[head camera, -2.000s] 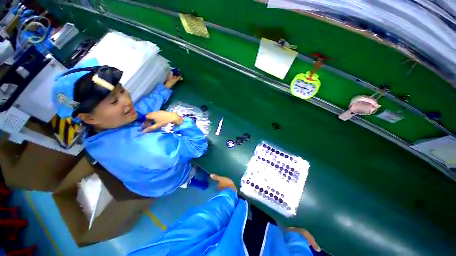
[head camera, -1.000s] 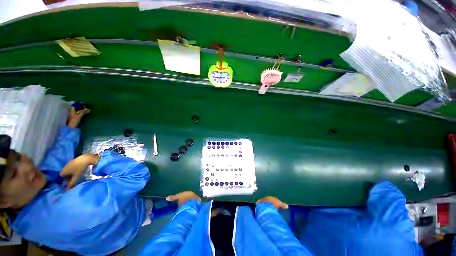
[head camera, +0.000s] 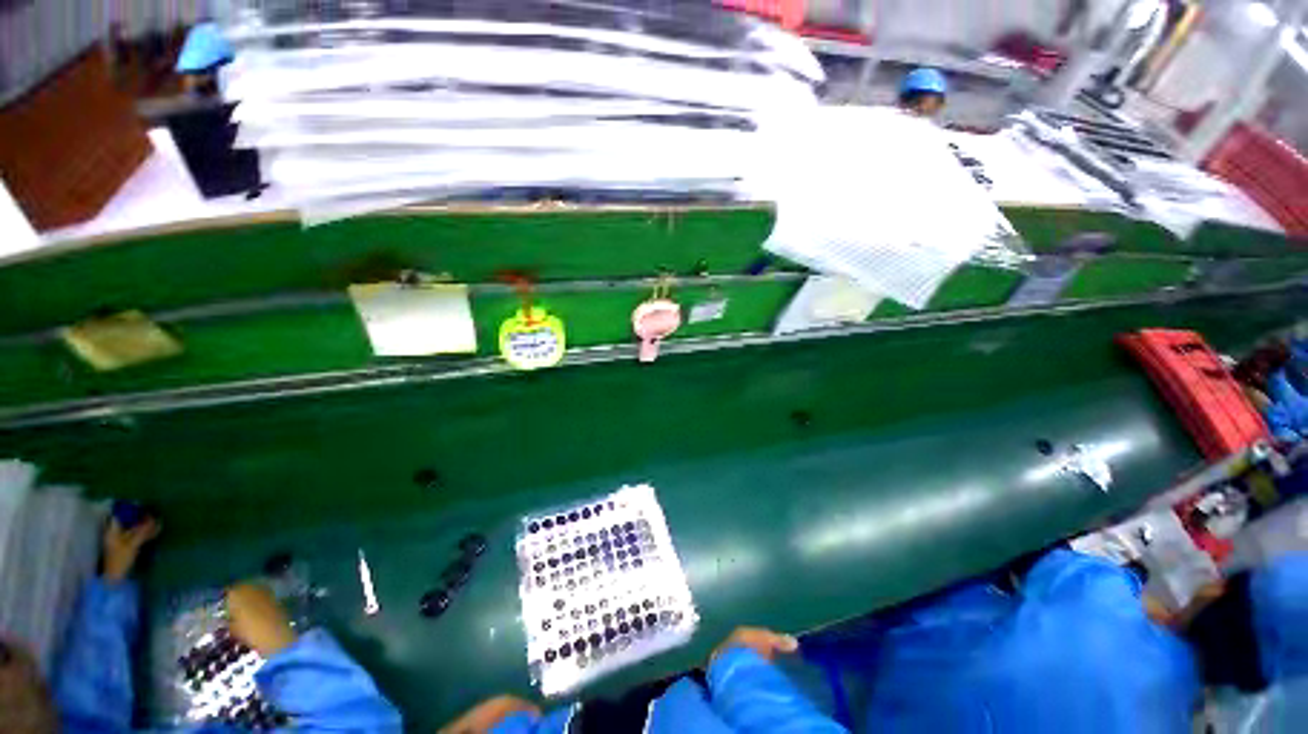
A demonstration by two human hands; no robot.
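A white parts tray (head camera: 603, 585) with rows of small dark discs lies on the green bench in front of me. My left hand (head camera: 492, 713) is at the bench's front edge, left of the tray's near corner, blurred and partly cut off by the picture's bottom. My right hand (head camera: 756, 641) rests at the bench edge, right of the tray, with nothing visible in it. Neither hand touches the tray. Several loose dark discs (head camera: 455, 575) lie left of the tray, beside a thin whitish stick (head camera: 369, 584).
At left, a neighbour's hand (head camera: 260, 618) is over a shiny tray (head camera: 215, 671) of discs, beside a white tray stack (head camera: 50, 552). Right are a crumpled scrap (head camera: 1090, 466), a red bin (head camera: 1193, 390) and people in blue. Trays (head camera: 531, 136) pile on the shelf; cards and notes hang below.
The view has swung right and up, showing more of the shelf, the red bin and people at right. The tray stays on the bench; the neighbour's hand is now over the shiny tray.
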